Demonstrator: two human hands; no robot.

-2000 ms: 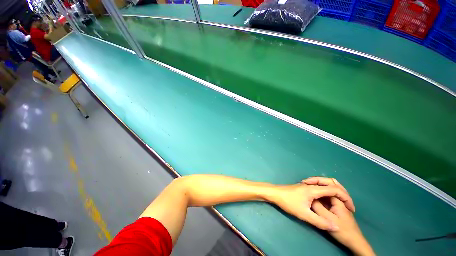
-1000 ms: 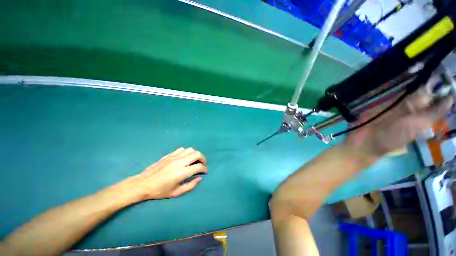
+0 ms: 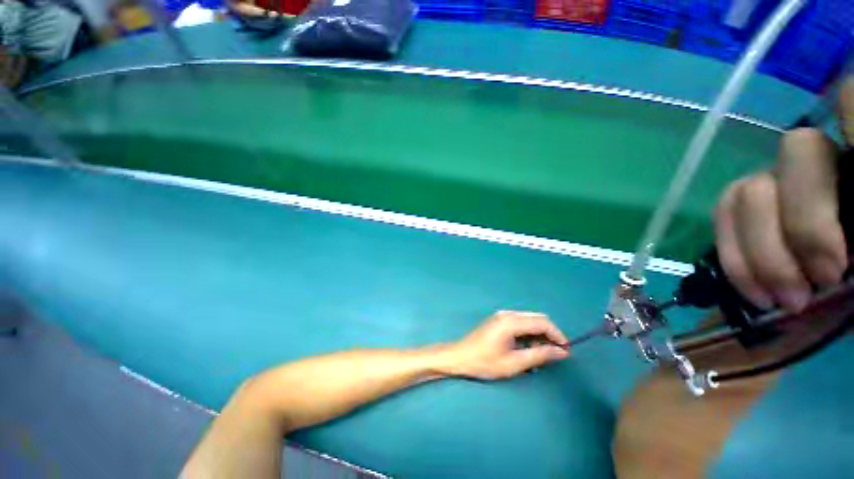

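Observation:
The black auto-feed electric screwdriver (image 3: pixel 735 299) is tilted at the right, cut off by the frame edge. My right hand (image 3: pixel 787 224) is closed around its body. Its silver feeder head (image 3: pixel 632 316) points left, with the clear feed tube (image 3: pixel 698 150) rising from it. The thin dark bit (image 3: pixel 588 336) projects towards my left hand (image 3: pixel 520 346), whose thumb and fingertips meet at the bit's tip. Whether a small part is between them is hidden. My left forearm rests over the teal worktop (image 3: pixel 309 281).
A green conveyor belt (image 3: pixel 393 140) runs beyond a silver rail (image 3: pixel 375 216). A dark bagged bundle (image 3: pixel 351 28) lies across the belt. Blue crates (image 3: pixel 646 19) and a red crate (image 3: pixel 573 9) stand behind. A blurred person (image 3: pixel 42 33) is at the far left.
My hands have come from clasped together to apart. My right hand has taken hold of the screwdriver, and my left hand has moved right to the bit's tip.

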